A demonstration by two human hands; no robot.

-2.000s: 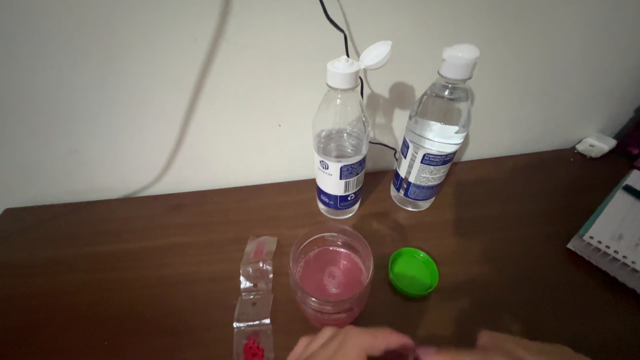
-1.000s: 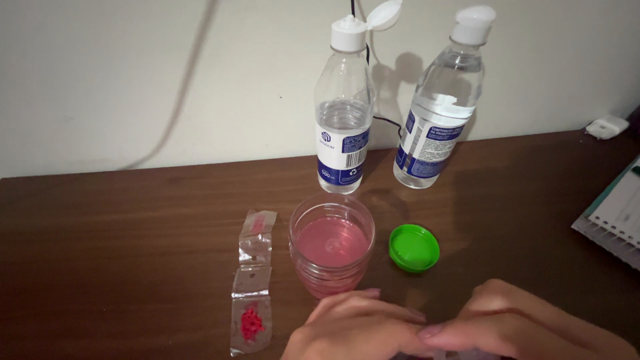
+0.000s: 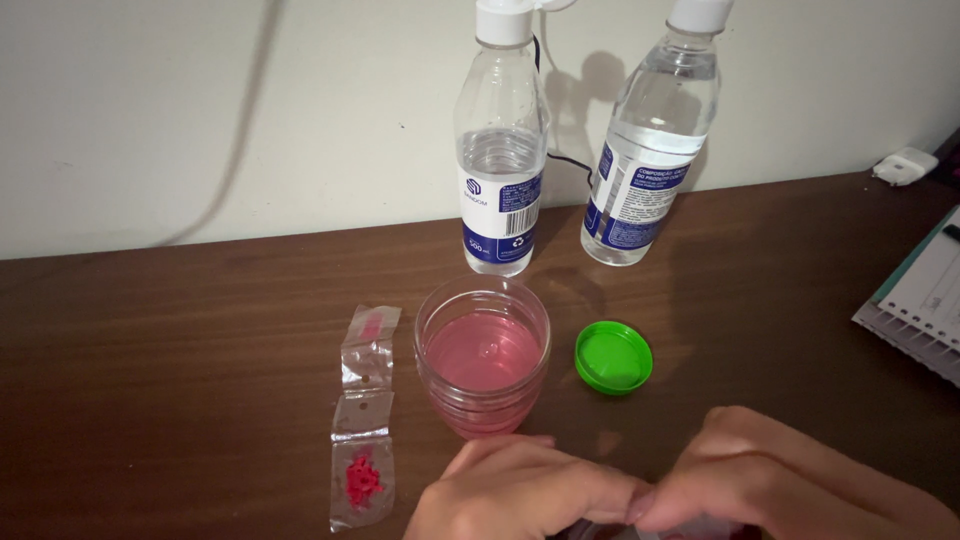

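Observation:
My left hand (image 3: 525,487) and my right hand (image 3: 757,480) meet at the bottom edge, thumbs close together over a clear plastic item (image 3: 660,529) that is mostly cut off. Just beyond my left hand stands a clear ribbed cup (image 3: 484,352) of pink liquid. A green lid (image 3: 613,358) lies right of the cup, hollow side up. To its left lie small clear plastic packets (image 3: 362,420), the lower holding red pieces (image 3: 363,481). Behind the cup is a partly filled bottle (image 3: 501,157) with its flip cap up; a fuller bottle (image 3: 649,142) stands to its right.
The brown wooden table (image 3: 187,375) meets a pale wall (image 3: 360,112). A dark cable (image 3: 570,160) runs behind the bottles. At the right are a white plug adapter (image 3: 904,165) and a spiral notebook (image 3: 919,300) with a dark object on it.
Both hands have come further into view, and a bit of the clear plastic item now shows beneath them. The cup, lid, packets and bottles stay in place. The view has tilted down.

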